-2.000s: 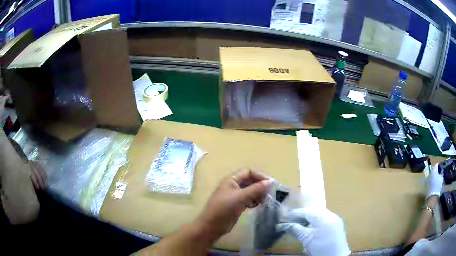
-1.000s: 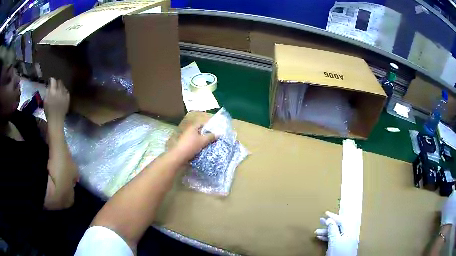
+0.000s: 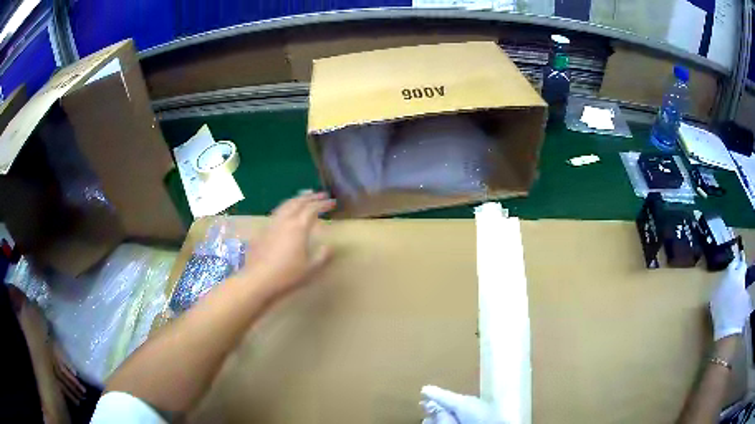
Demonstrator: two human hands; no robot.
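Note:
My left hand (image 3: 286, 244), bare and slightly blurred, is over the cardboard sheet near the lower left corner of the supply carton (image 3: 426, 87), its fingers apart and nothing in it. Pale bubble bags (image 3: 435, 157) lie inside the carton. The bagged products (image 3: 203, 277) lie at the left edge of the cardboard, partly hidden by my left forearm. My right hand (image 3: 459, 407), in a white glove, is cut off by the bottom edge beside the long white strip (image 3: 503, 306); I cannot tell whether it holds anything.
A packing carton (image 3: 124, 149) and bubble wrap sheets (image 3: 116, 306) are at left, by a person's arm. A tape roll (image 3: 217, 159) lies on paper. Black product boxes (image 3: 680, 240) stand at right near another worker's gloved hand (image 3: 732, 302). A water bottle (image 3: 669, 112) stands behind.
My left hand has let go of the bagged product, which now lies further left on the cardboard, and has moved toward the supply carton. The view has shifted. My right hand remains near the strip.

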